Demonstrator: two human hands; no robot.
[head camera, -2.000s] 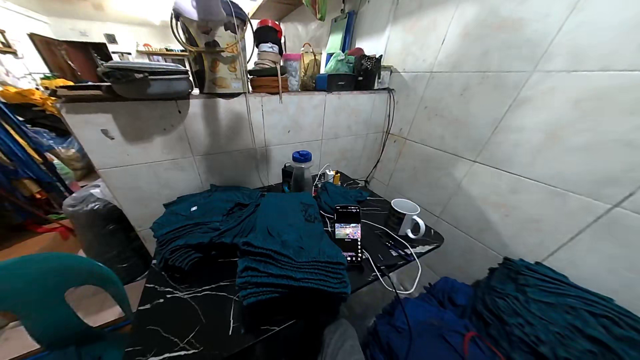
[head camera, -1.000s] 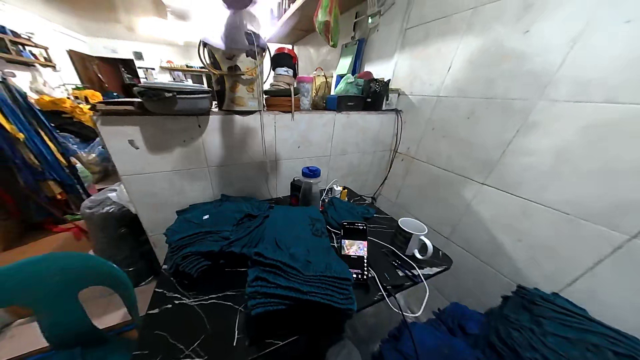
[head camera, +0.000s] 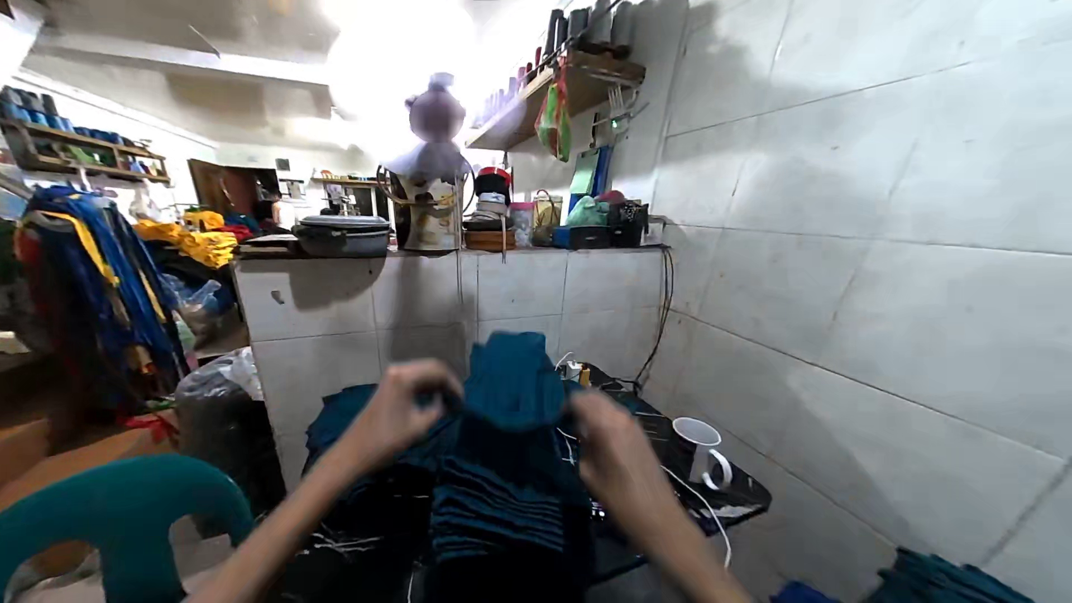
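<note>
A dark teal fabric piece (head camera: 515, 381) is held up above the table between both hands. My left hand (head camera: 410, 406) pinches its left edge, and my right hand (head camera: 607, 435) grips its right edge. Under it lies a thick stack of folded teal fabric (head camera: 498, 511). Another teal pile (head camera: 339, 419) sits to the left, partly behind my left forearm. The phone is mostly hidden behind my right hand.
The black marble-patterned table (head camera: 745, 494) holds a white mug (head camera: 699, 444) and white cables at the right. A green plastic chair (head camera: 126, 502) stands at lower left. Tiled walls rise behind and to the right. More teal fabric (head camera: 938, 578) lies at lower right.
Both hands have come into view, holding a fabric piece raised over the stack. Neither hand showed clearly before. The view has tilted upward.
</note>
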